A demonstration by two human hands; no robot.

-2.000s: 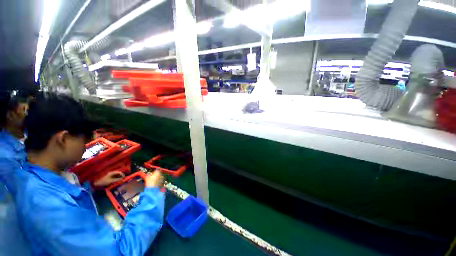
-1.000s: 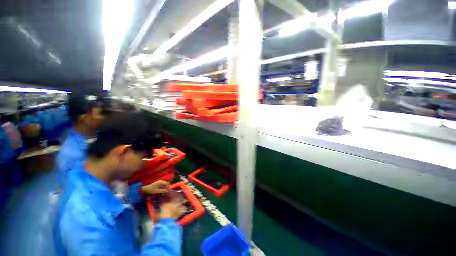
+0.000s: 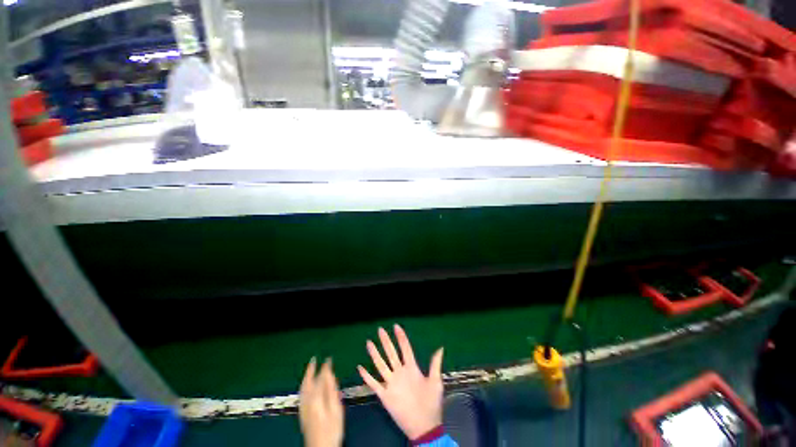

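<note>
My left hand (image 3: 322, 404) is at the bottom centre, back up, fingers pointing forward, holding nothing that I can see. My right hand (image 3: 407, 385) is beside it, fingers spread wide and empty, with a dark red band at the wrist. The hands are apart. The yellow electric screwdriver (image 3: 552, 378) hangs upright to the right of my right hand, on a yellow cord (image 3: 602, 196), with a black cable beside it. A dark round dish (image 3: 470, 417) lies partly behind my right wrist.
A blue bin (image 3: 140, 427) is at bottom left beside a pale post (image 3: 74, 292). A red-framed tablet (image 3: 696, 419) is at bottom right near a dark shape at the edge. Red frames lie on the green belt (image 3: 262, 354). Stacked red trays (image 3: 611, 105) stand on the pale shelf (image 3: 349, 186).
The view has swung right and down, from the blue-coated workers to the bench in front. Both my hands, the screwdriver and its cord have come into view. The blue bin now shows at far left.
</note>
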